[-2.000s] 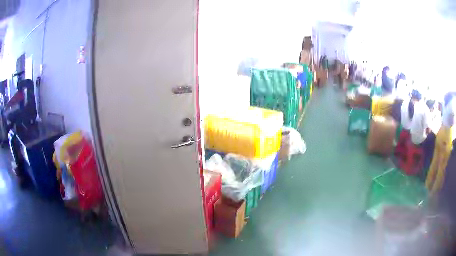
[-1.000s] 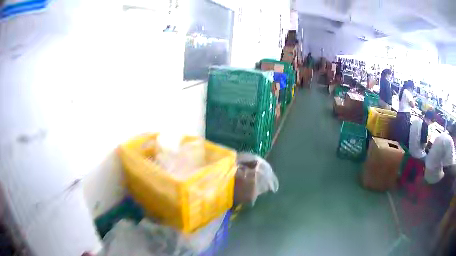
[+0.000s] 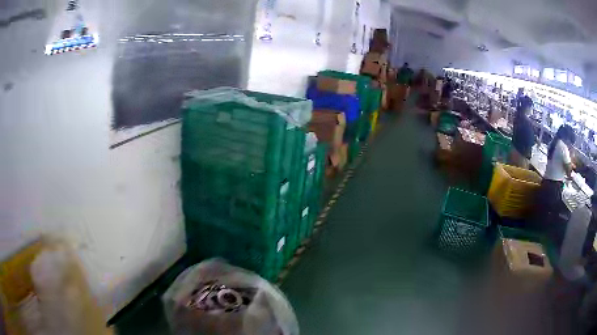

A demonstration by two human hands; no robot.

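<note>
Neither of my hands is in view. Nearest in front of me, at the bottom left of the centre, a clear plastic bag (image 3: 271, 304) lines an open container with several whitish ring-like or coiled parts (image 3: 226, 298) inside. At the lower left edge a blurred yellow crate (image 3: 19, 268) holds something pale, cut off by the picture's edge. Behind the bag, a tall stack of green crates (image 3: 229, 176) stands by the wall with clear film over its top.
A green aisle floor (image 3: 366, 242) runs ahead, with a striped line along the left stacks. On the right are a green mesh crate (image 3: 463, 219), yellow crates (image 3: 515, 190), a brown carton (image 3: 524, 256) and a person in white (image 3: 558, 157) at a long bench.
The view has passed the pale door and moved up the aisle. The yellow crate has slid to the lower left edge. The green stack and bagged container are nearer.
</note>
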